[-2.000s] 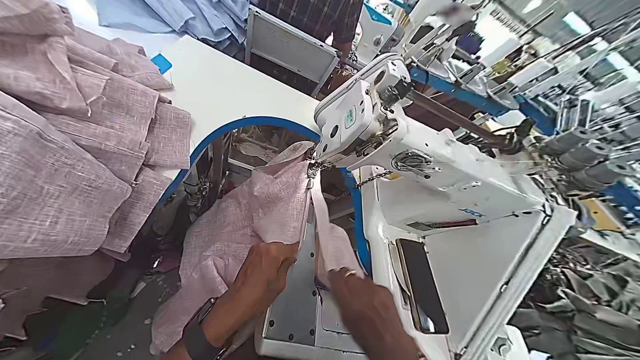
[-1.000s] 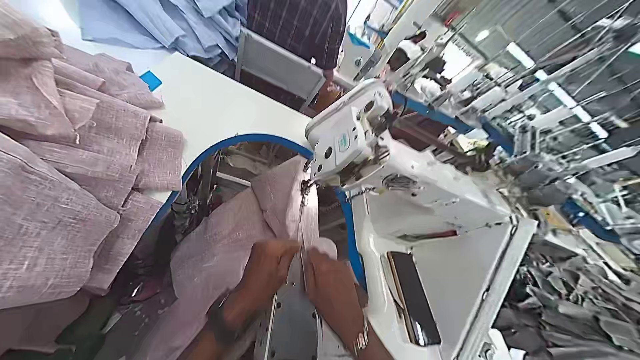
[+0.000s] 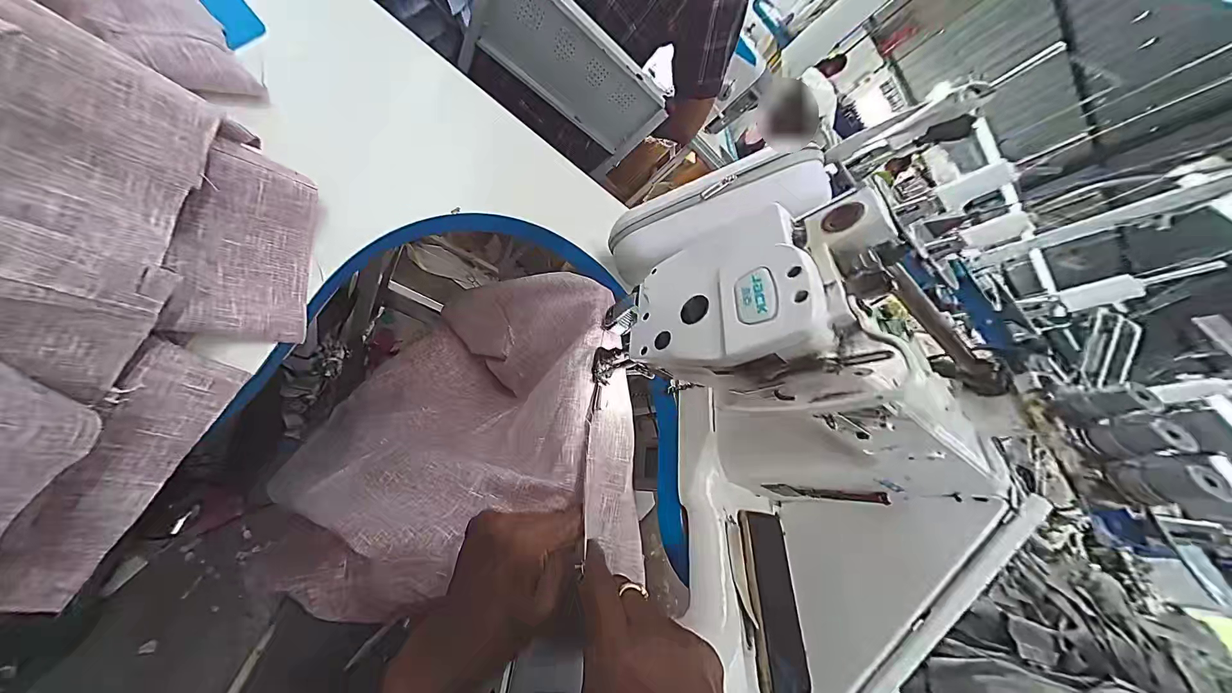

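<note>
A pinkish woven fabric piece [image 3: 423, 433] runs from under the needle area of a white Jack sewing machine [image 3: 760, 298] toward me and drapes to the left. My left hand [image 3: 500, 587] has its fingers closed on the fabric near the seam edge. Just right of it, my right hand [image 3: 635, 626], with a ring on one finger, grips the narrow fabric strip [image 3: 611, 481] along the same edge. Both hands are close together at the bottom centre, below the needle. The fingertips are partly hidden.
Stacked pinkish fabric pieces [image 3: 115, 250] lie on the white table [image 3: 414, 125] at left. A blue edge [image 3: 462, 223] borders its cut-out. A dark flat object [image 3: 775, 597] rests on the machine's right side. Another person's arm [image 3: 688, 115] is beyond the table; dark cloth [image 3: 1059, 616] lies lower right.
Two seconds ago my right hand was apart from the left, at the strip's right; now both hands are together at the seam edge. The view has moved closer to the machine.
</note>
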